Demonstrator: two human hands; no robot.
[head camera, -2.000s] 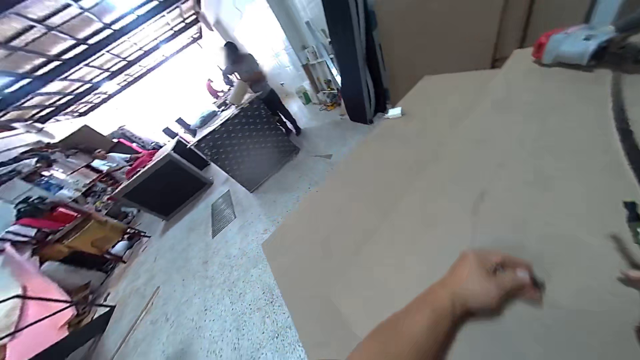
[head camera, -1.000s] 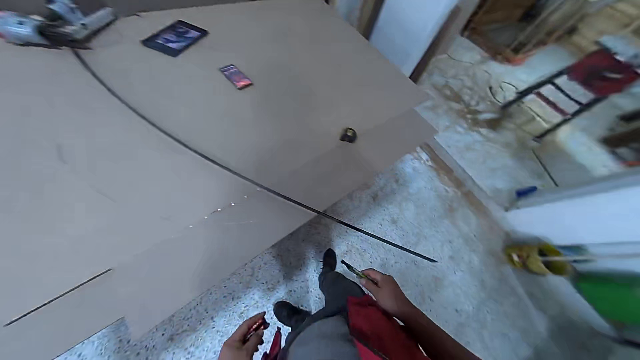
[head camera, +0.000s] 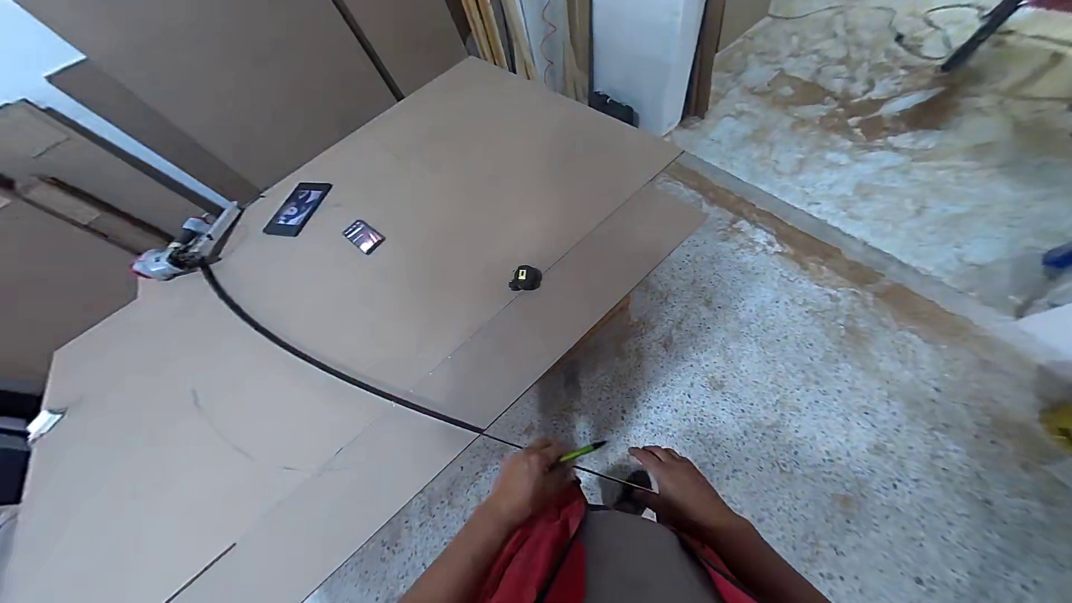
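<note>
A long thin dark strip curves over the brown sheet board and past its near edge. Its far end lies at a grey and red power tool. My left hand is closed round a green pencil or pen, its dark tip pointing right, right above the strip. My right hand is at the strip's near end, which meets its thumb; the exact grip is partly hidden. A black tape measure rests near a seam in the board. Beyond it lie a phone and a tablet.
Large brown panels lean behind the board. A white post and upright wood strips stand beyond the far corner. Below the board is a speckled floor. My shoe shows between my hands. A short dark line marks the board at lower left.
The green pencil or pen, in my right hand one second ago, is now in my left. Both hands have moved to the strip's near end. The view has swung widely since the oldest frame.
</note>
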